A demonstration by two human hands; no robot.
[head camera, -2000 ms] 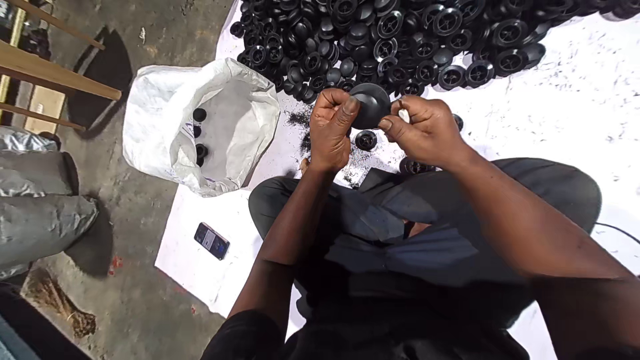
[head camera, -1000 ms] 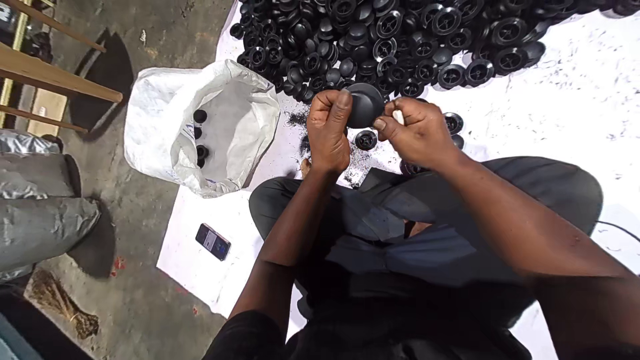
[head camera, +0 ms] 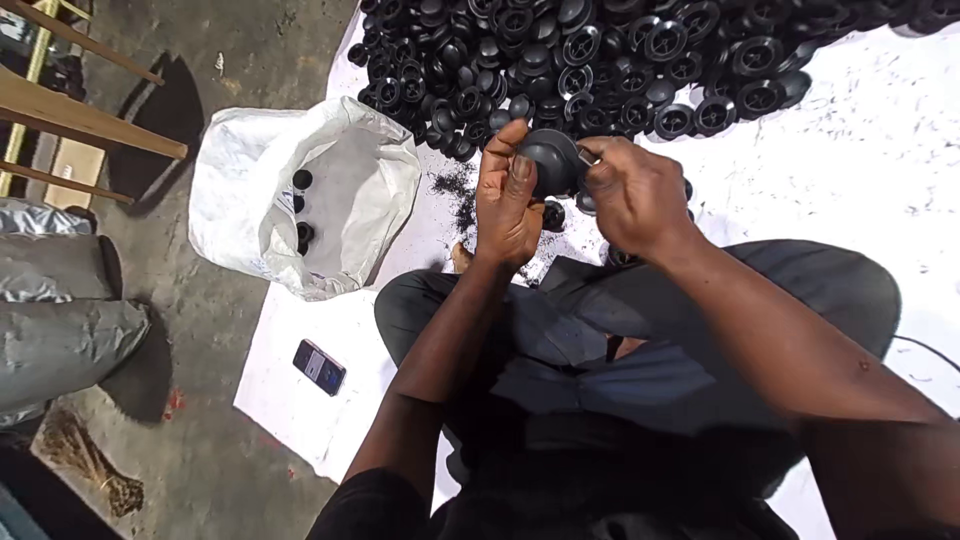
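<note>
My left hand (head camera: 510,199) grips a round black plastic part (head camera: 551,161) by its left side, thumb on its face. At the part's right rim, my right hand (head camera: 634,191) pinches a small tool or blade (head camera: 587,156), mostly hidden by the fingers; its exact kind cannot be told. Beyond both hands lies a large heap of similar black round parts (head camera: 577,81), some showing spoked undersides. A few more parts lie close below the hands, one of them a black ring (head camera: 553,215). Black shavings (head camera: 459,191) are scattered left of my left hand.
An open white woven sack (head camera: 240,187) stands at the left with several black parts inside. A smartphone (head camera: 319,367) lies on the white sheet (head camera: 274,397). Farther left are grey filled sacks (head camera: 60,345), a wooden stool or chair (head camera: 90,124) and a bundle of dry bristles (head camera: 90,457).
The black part has turned in my left hand, whose fingers now stand more upright. My right hand remains at its right edge.
</note>
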